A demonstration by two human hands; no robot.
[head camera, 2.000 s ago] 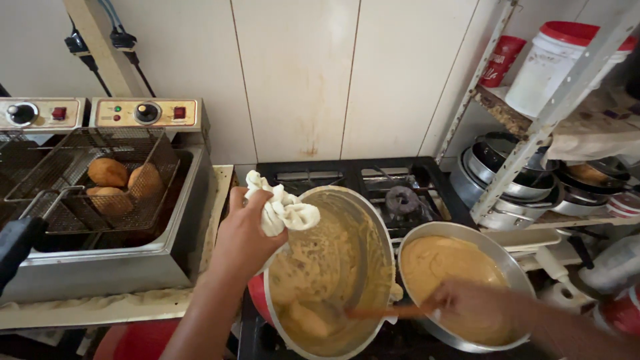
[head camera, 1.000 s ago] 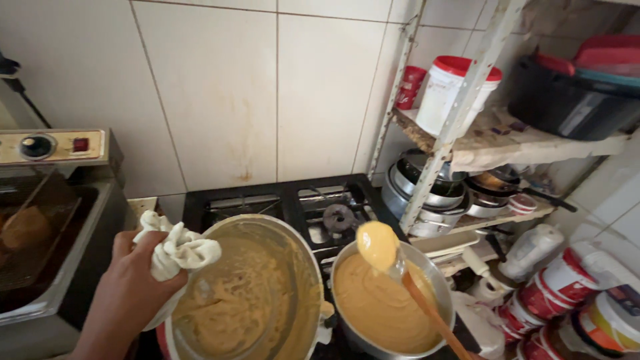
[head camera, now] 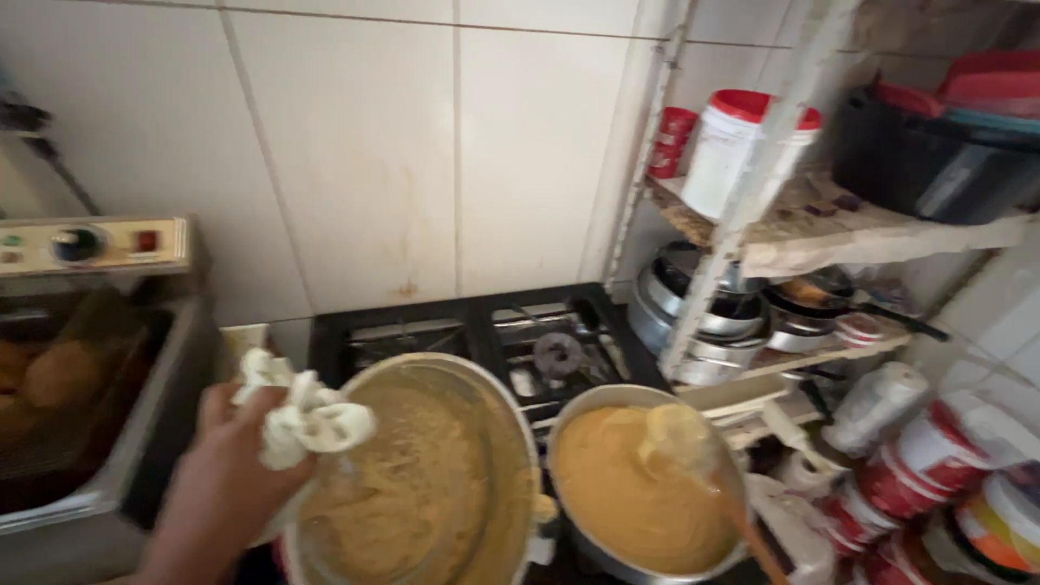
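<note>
My left hand [head camera: 236, 471] grips a crumpled white cloth [head camera: 305, 414] at the left rim of a large pot [head camera: 406, 487], whose inside is coated with a thin layer of beige mixture. To its right stands a smaller metal pot [head camera: 634, 487] full of smooth orange-beige mixture. Over this pot is a spoon [head camera: 682, 435] with a wooden handle, its bowl covered in the mixture; the handle runs down past the lower edge of the view. My right hand is out of view.
Both pots are at a black gas stove [head camera: 471, 325]. A deep fryer [head camera: 162, 325] with browned food stands at left. At right, a metal-post shelf [head camera: 877, 248] holds a white bucket [head camera: 719, 162], a black pot [head camera: 934, 162] and stacked pans [head camera: 715, 325]. Red-and-white tubs [head camera: 918, 467] stand lower right.
The spoon has gone from the large pot to above the smaller pot. My right hand, seen two seconds ago, has left the view. My left hand still holds the cloth. The view has swung right.
</note>
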